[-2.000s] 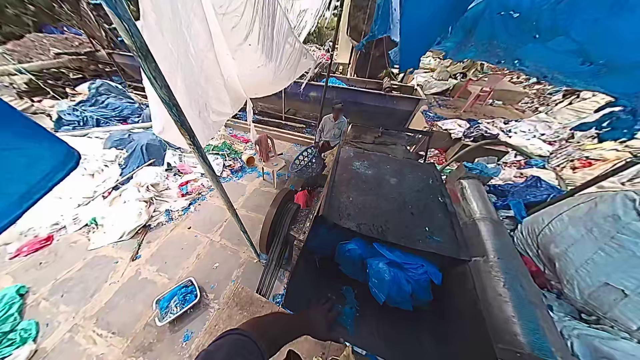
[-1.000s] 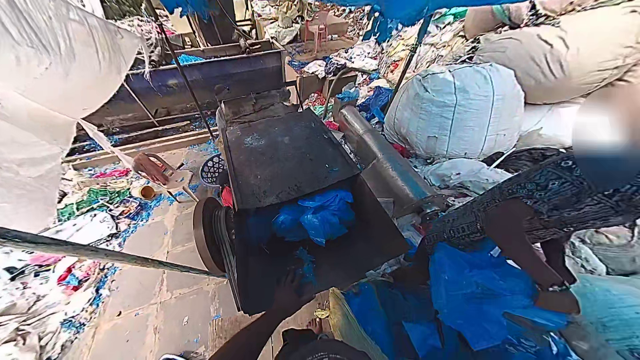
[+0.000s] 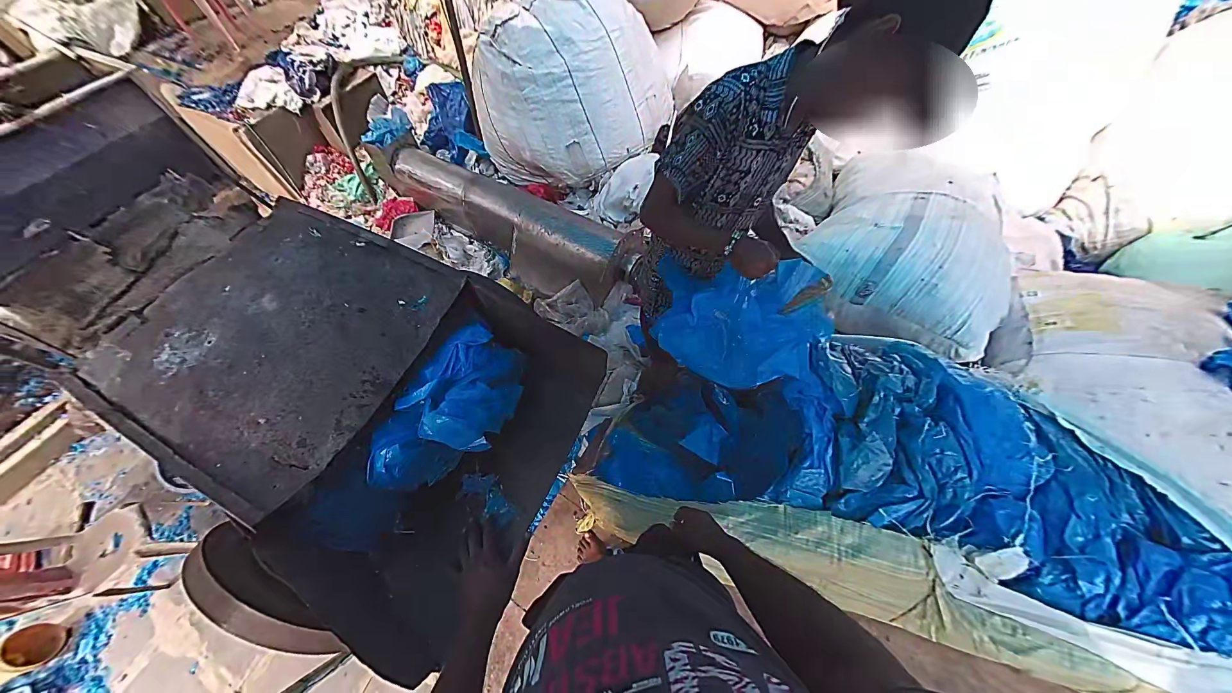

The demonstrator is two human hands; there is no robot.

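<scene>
In the head view, my left hand [image 3: 486, 558] rests with fingers apart on the dark metal feed chute [image 3: 568, 385] of a machine, just below a small scrap of blue plastic film [image 3: 489, 497]. Crumpled blue plastic film [image 3: 448, 404] lies inside the chute, beyond that hand. My right hand [image 3: 695, 531] is by my waist at the near edge of a yellowish woven sack [image 3: 808, 553]; its fingers are too dark to tell whether they grip anything. Blue plastic film [image 3: 712, 443] fills the open sack.
Across the sack a co-worker in a patterned shirt [image 3: 736, 144] holds blue film [image 3: 741, 322]. A metal cylinder [image 3: 510, 217] runs behind the chute. Large stuffed white sacks [image 3: 573, 87] stand at the back. A round wheel [image 3: 245, 597] sits left of the chute.
The view has swung far to the right, bringing in the co-worker and the sack. The co-worker's hands have lifted blue film. My left hand stays at the chute.
</scene>
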